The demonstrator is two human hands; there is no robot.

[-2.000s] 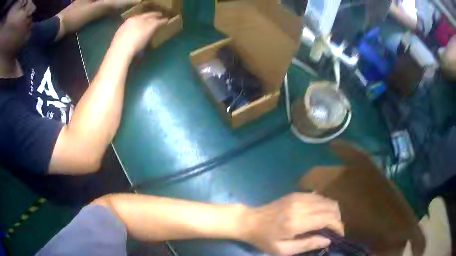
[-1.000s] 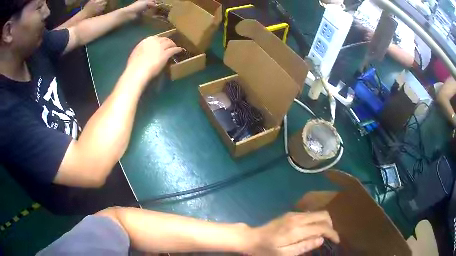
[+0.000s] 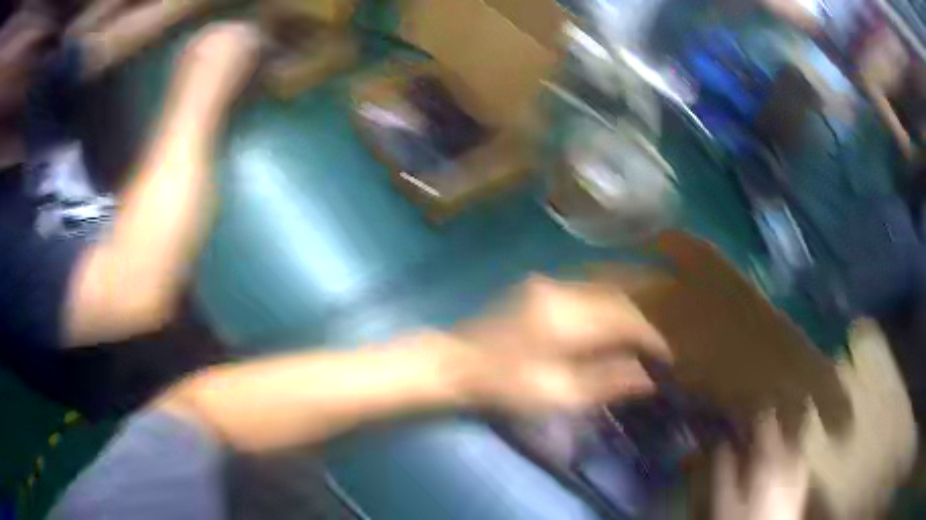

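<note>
The frame is strongly blurred. An open brown mailer box (image 3: 726, 325) stands at the lower right with its lid up. Dark cable (image 3: 675, 416) and a shiny pale patch show in it. My left hand (image 3: 569, 345) reaches in from the left over the box's near left part, fingers bent; whether it grips anything is too blurred to tell. My right hand (image 3: 767, 472) is at the bottom edge, partly cut off, fingers pointing up beside the dark contents; its hold cannot be told either.
A second open mailer box (image 3: 472, 178) with black cable and clear plastic stands further back. A brown roll (image 3: 609, 183) ringed by white cable is right of it. A person's arm (image 3: 152, 234) reaches to another box at the upper left. Blue items lie at the upper right.
The view has shifted and blurred. My left hand shows higher, and more of the box's contents are visible below it. My right hand has come into view at the bottom.
</note>
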